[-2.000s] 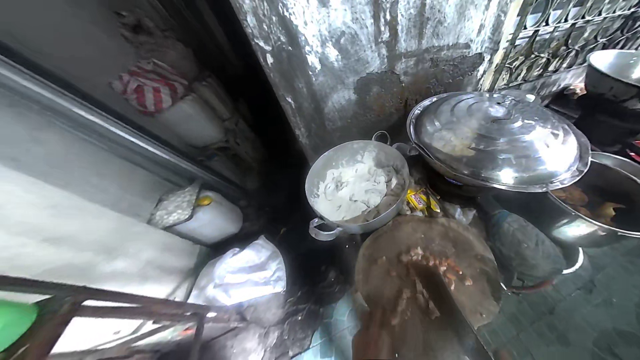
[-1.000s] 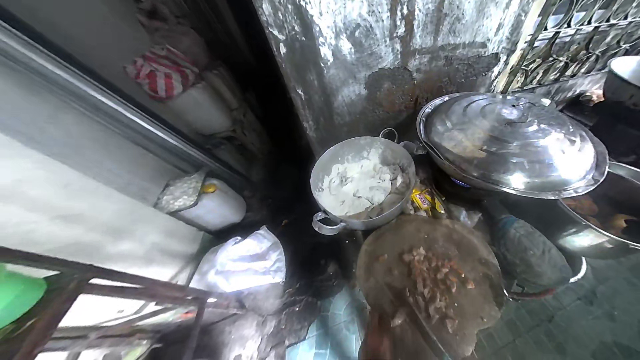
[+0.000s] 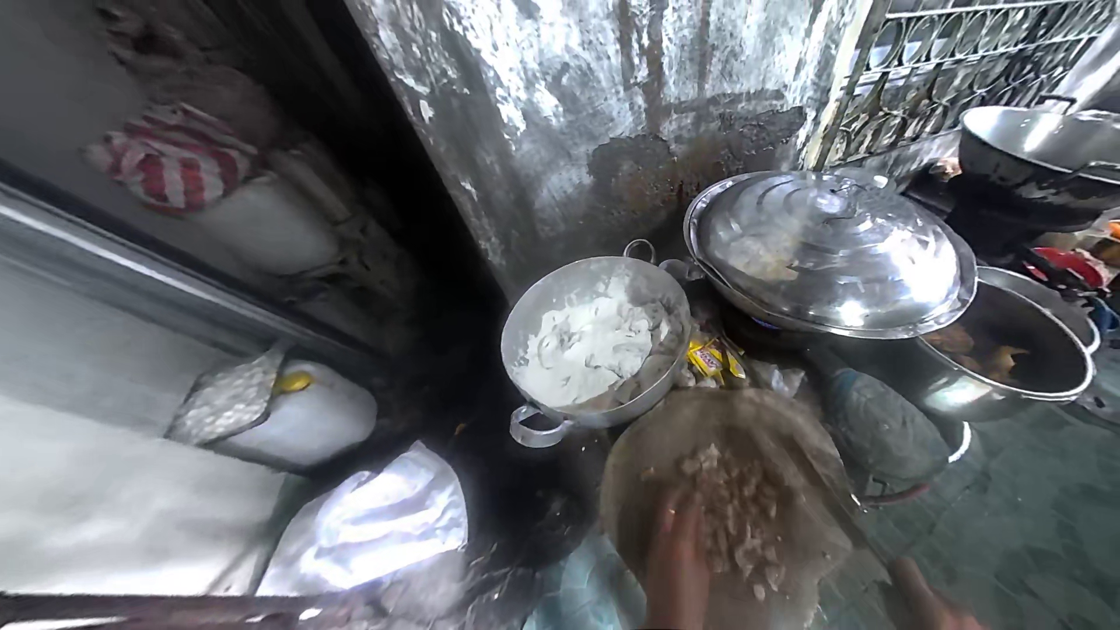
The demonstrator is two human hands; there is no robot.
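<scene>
On a round chopping board [image 3: 639, 437] at the bottom centre lies a pile of small chopped meat pieces [image 3: 744, 516]. My left hand [image 3: 681, 560], blurred, is at the left edge of the pile; whether it grips any pieces cannot be told. At the lower right my right hand [image 3: 927, 599] holds a cleaver-like knife [image 3: 827, 481], its blurred blade slanting over the right side of the board. Just behind the board stands a two-handled metal pot [image 3: 534, 324] with white, flour-like powder [image 3: 591, 341] and some greyish pieces in it.
A large wok with a domed metal lid [image 3: 831, 245] stands behind right, beside a pot of dark liquid [image 3: 1072, 359]. Yellow packets [image 3: 713, 359] and a cloudy plastic bag [image 3: 884, 429] lie near the board. White bags [image 3: 385, 525] are at left; a stained wall [image 3: 595, 114] rises behind.
My left hand has come into fuller view beside the meat. The knife, over the middle of the board two seconds ago, is now at its right side. The view has shifted somewhat.
</scene>
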